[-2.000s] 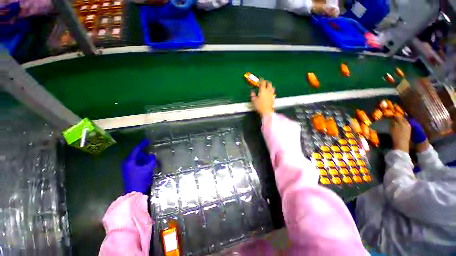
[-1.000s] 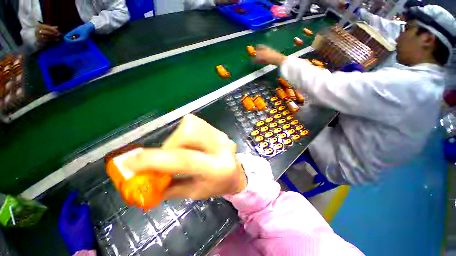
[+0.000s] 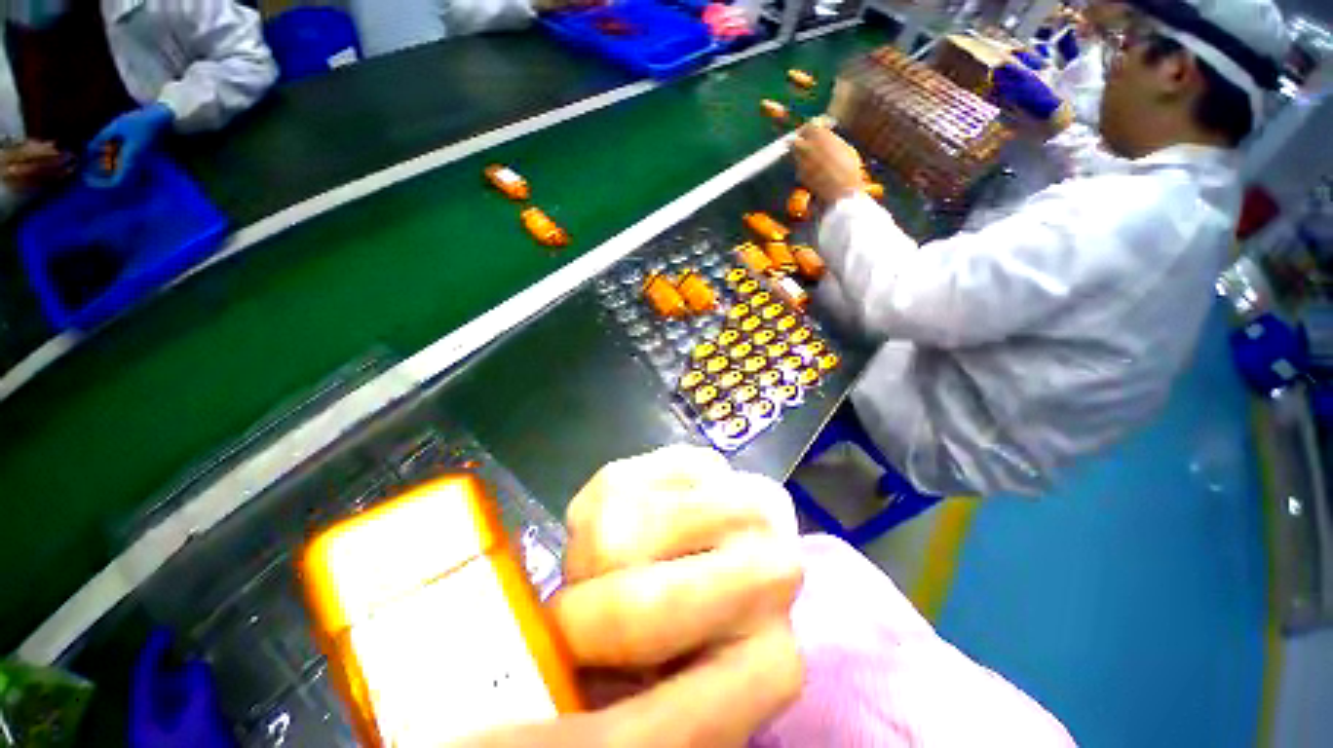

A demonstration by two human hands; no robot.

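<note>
My bare right hand [image 3: 680, 585] is close to the camera, its fingers shut on an orange device [image 3: 439, 621] whose white-labelled face is turned toward me. The label is overexposed and I cannot read it. My left hand [image 3: 179, 699], in a blue-purple glove, is at the lower left, cut off by the bottom edge; it is small and dark, and I cannot tell whether it holds anything. The clear packing tray [image 3: 293, 650] lies on the dark bench, mostly hidden behind the device and my right hand.
Green conveyor [image 3: 373, 278] carries several loose orange devices [image 3: 544, 227]. Neighbour's tray [image 3: 658, 344] holds standing devices, with more loose beside it. A seated worker in white [image 3: 1023, 307] is at right. Blue bins [image 3: 124, 241] are across the belt. A green packet [image 3: 41, 704] is lower left.
My view has swung right. The device has come up from the belt to close before the camera, and its white label now faces me. The neighbour's hand has drawn back off the belt.
</note>
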